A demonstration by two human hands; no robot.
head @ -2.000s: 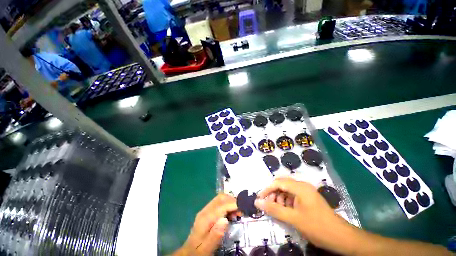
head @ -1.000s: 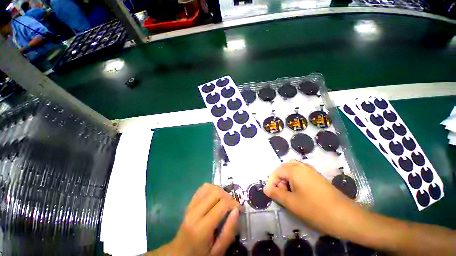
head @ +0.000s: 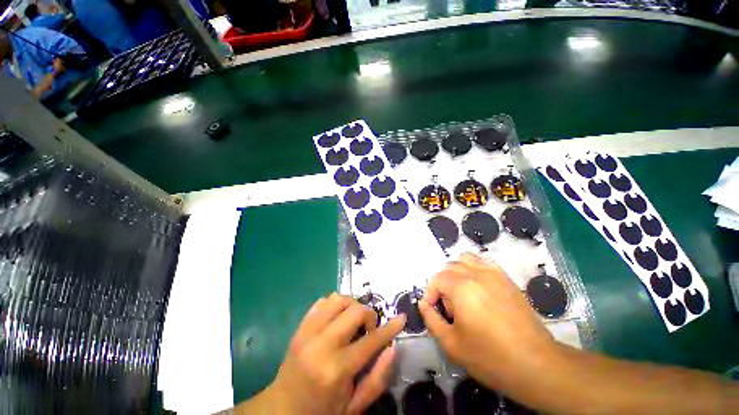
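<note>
A clear blister tray [head: 572, 284] lies in front of me with rows of round modules, most dark. Three uncovered modules [head: 471, 194] show orange-gold backs. A sticker sheet [head: 397, 251] with black discs at its far end lies over the tray's left part. Both hands are at a dark disc module [head: 412, 311] in a near row. My left hand [head: 328, 357] touches its left side with a fingertip, fingers apart. My right hand [head: 478, 320] has its fingertips at the disc's right edge; whether they grip anything is hidden.
More sticker sheets [head: 640, 235] lie fanned at right, with crumpled white paper [head: 728, 194] beyond. White backing strips [head: 198, 316] and stacked clear trays [head: 89, 300] stand at left. A green conveyor [head: 454, 77] runs behind. A person in blue [head: 49, 57] is at far left.
The black disc held between my hands two seconds ago now lies on a module in the tray. My left hand has moved in to touch it. The view has tilted down.
</note>
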